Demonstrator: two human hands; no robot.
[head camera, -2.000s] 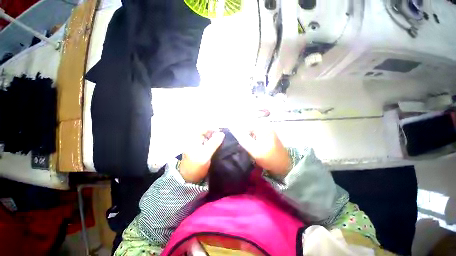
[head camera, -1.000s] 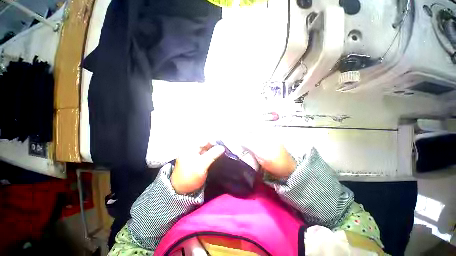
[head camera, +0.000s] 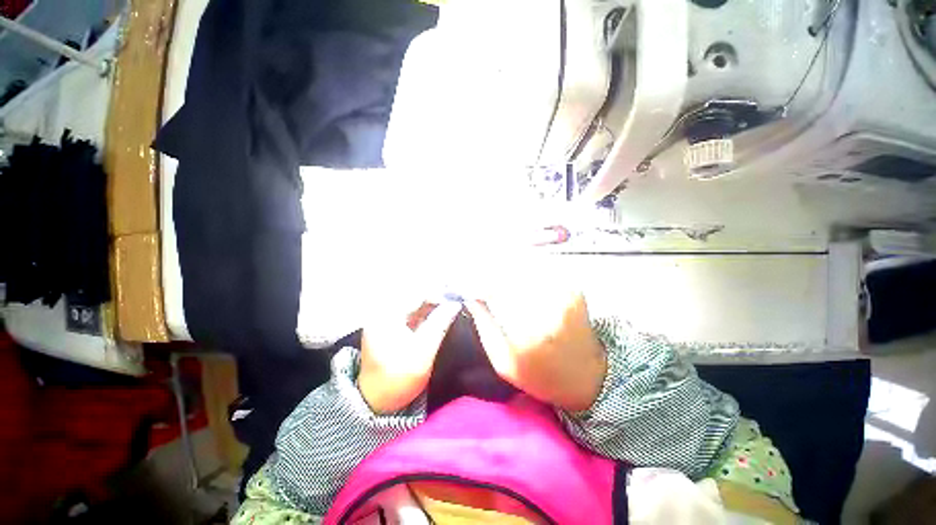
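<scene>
My left hand (head camera: 403, 349) and my right hand (head camera: 539, 344) meet at the table's front edge, just above the pink apron. Their fingertips pinch the upper edge of a small dark cloth piece (head camera: 464, 364), which hangs down between them. Strong glare washes out the fingers, mostly of my right hand. A larger dark garment piece (head camera: 241, 205) drapes over the left side of the white machine table (head camera: 739, 297) and down its front edge. The sewing machine (head camera: 657, 82) stands at the right. A tiny reddish-ended item (head camera: 555, 235) lies near the needle area.
A ragged black bundle (head camera: 53, 220) lies on the neighbouring table at left, beside a brown cardboard strip (head camera: 138, 195). A dark flat rectangle (head camera: 903, 297) is at the right end. Dark cloth (head camera: 795, 420) hangs below the table at right. Red material (head camera: 77, 436) is at lower left.
My hands have come closer together at the fingertips, and my right hand is turned more across the cloth. Less of the small dark piece shows. The camera view has shifted, and the green-yellow round item has left the picture.
</scene>
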